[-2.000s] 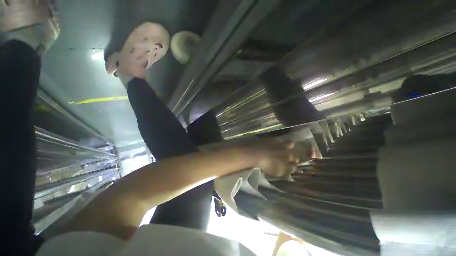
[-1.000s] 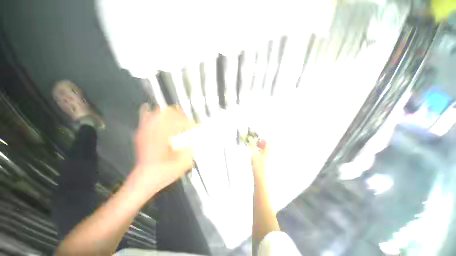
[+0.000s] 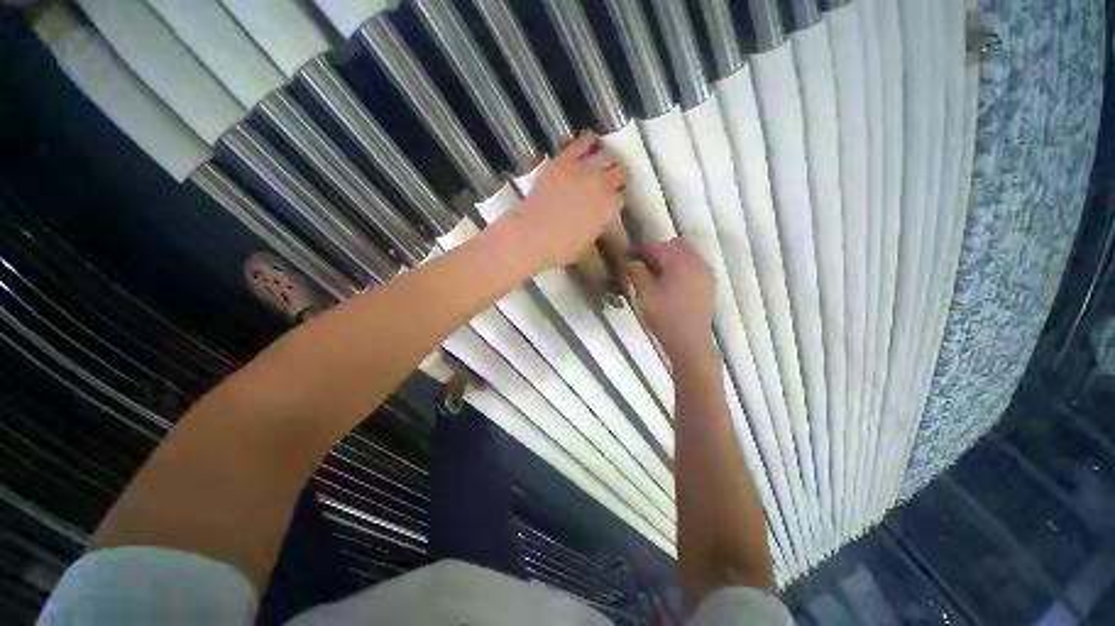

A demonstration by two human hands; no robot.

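White fabric folds (image 3: 783, 232) lie in long parallel ridges over a row of steel tubes (image 3: 422, 92), which are bare above the cloth edge. My left hand (image 3: 572, 206) is at that edge, its fingers closed on a fold where the cloth meets a bare tube. My right hand (image 3: 675, 291) is just below and to the right, fingers bent over the folds and almost touching the left. A small metal clip (image 3: 614, 297) shows under its fingertips; whether they grip it or the cloth is hidden. Another small clip (image 3: 455, 394) sits at the near left edge of the folds.
More white fabric (image 3: 263, 37) covers the tubes at the far upper left. Grey-blue mottled fabric (image 3: 1027, 184) borders the folds on the right, with a small metal piece (image 3: 984, 44) at its top. Dark racks of thin rods (image 3: 98, 367) stand at left. A pink shoe (image 3: 281, 289) shows below the tubes.
The view has swung over the fabric folds and sharpened. My hands, apart over the folds a second ago, are now close together near the cloth edge.
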